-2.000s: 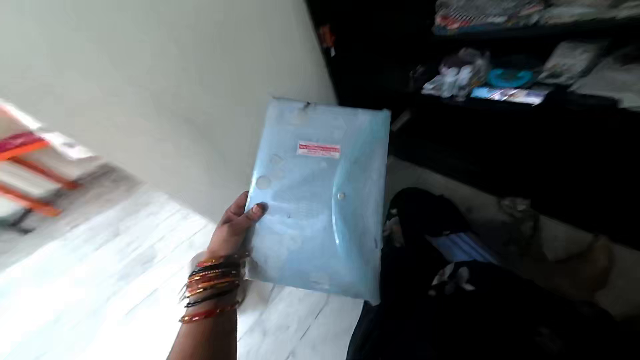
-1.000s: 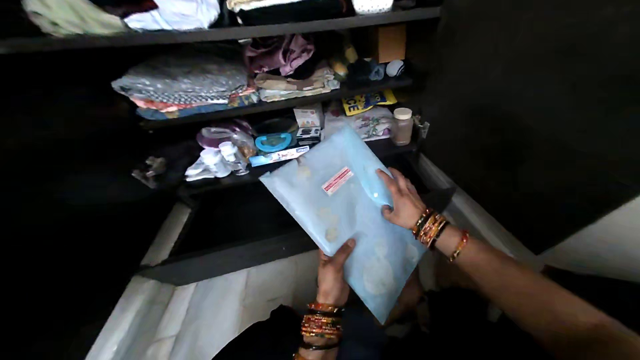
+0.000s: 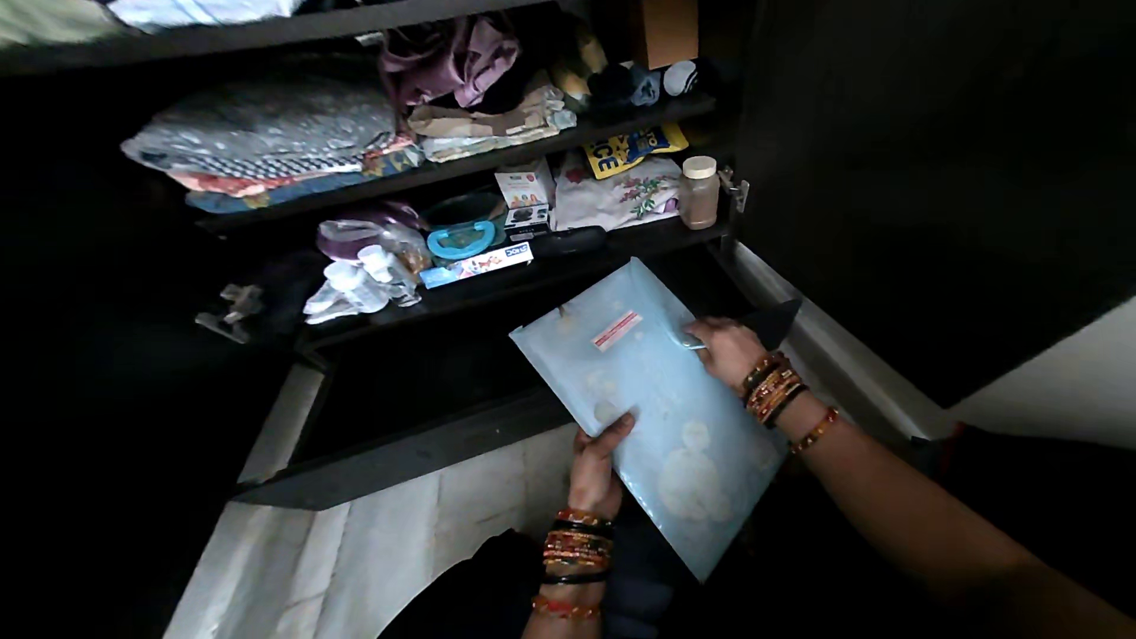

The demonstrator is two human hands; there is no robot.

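Note:
A pale blue translucent plastic document folder (image 3: 666, 417) with a red-and-white label is held tilted in front of the open cupboard. My left hand (image 3: 601, 461) grips its lower left edge, thumb on top and fingers underneath. At the flap on the folder's right side, my right hand (image 3: 723, 348) pinches the flap's edge near the snap button. Whether the snap is fastened cannot be told, as the fingers cover it. Bangles circle both wrists.
Folded clothes (image 3: 266, 124) fill a cupboard shelf. Below them stand a lidded jar (image 3: 699, 193), a toothpaste box (image 3: 477, 264), small white-capped bottles (image 3: 355, 282) and a yellow packet (image 3: 632, 151). A dark door (image 3: 932, 177) stands at the right, and an open lower compartment has a dark front edge (image 3: 399, 457).
The view has swung from the wall to the cupboard. Two seconds ago only my left hand showed on the folder; my right hand has since come onto its flap and now pinches the edge.

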